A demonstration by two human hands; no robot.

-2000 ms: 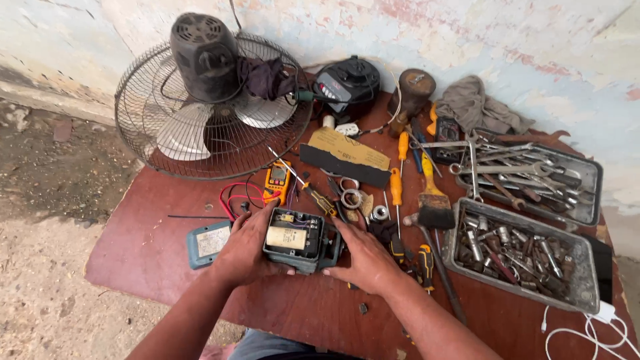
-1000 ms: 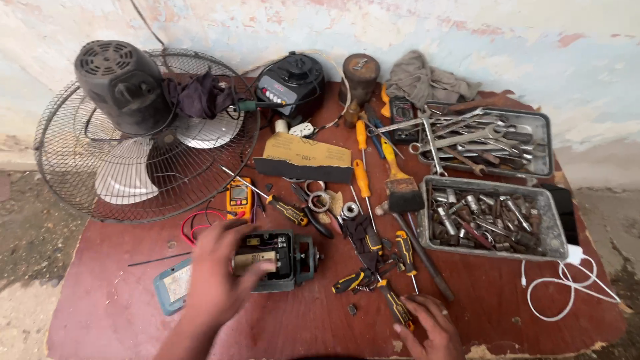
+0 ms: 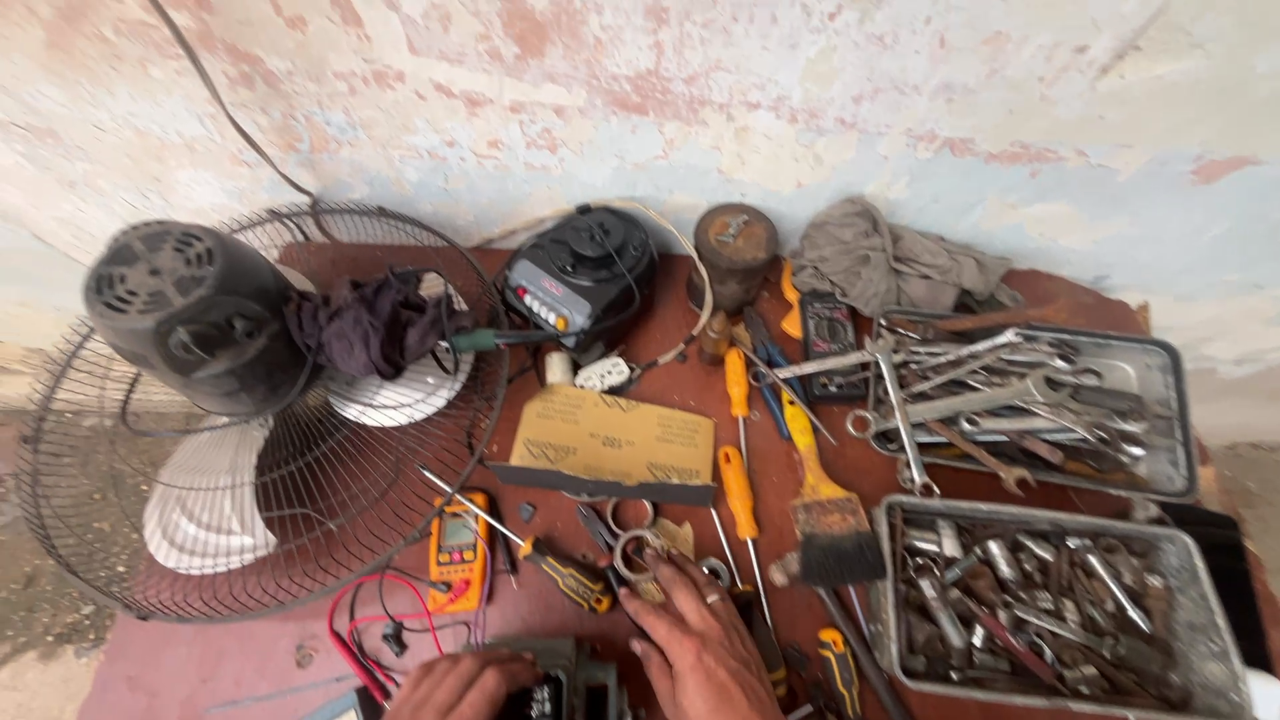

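Note:
My left hand [image 3: 465, 685] lies at the left edge of a grey-cased device [image 3: 575, 680] with exposed inner parts, at the bottom edge of the view. Whether it grips the casing is hidden. Right of the device, my right hand [image 3: 695, 640] reaches over the table, palm down and fingers apart. Its fingertips are beside a ring-shaped roll [image 3: 634, 555]; contact is unclear. Another ring [image 3: 630, 513] and dark-handled pliers [image 3: 595, 530] are just beyond. A yellow-and-black screwdriver [image 3: 567, 575] points toward an orange multimeter [image 3: 460, 550] with red and black leads.
A fan [image 3: 200, 320] with a wire guard fills the left. Sandpaper [image 3: 610, 440], orange screwdrivers [image 3: 738, 490] and a paintbrush [image 3: 830, 520] lie mid-table. Trays of wrenches [image 3: 1165, 400] and sockets [image 3: 1210, 600] stand at the right. A black appliance base [image 3: 580, 270] sits near the wall.
My right hand has moved from the yellow-and-black tools at lower right to beside the rings. My left hand, raised over the device before, is now at its left edge. The view has tilted up.

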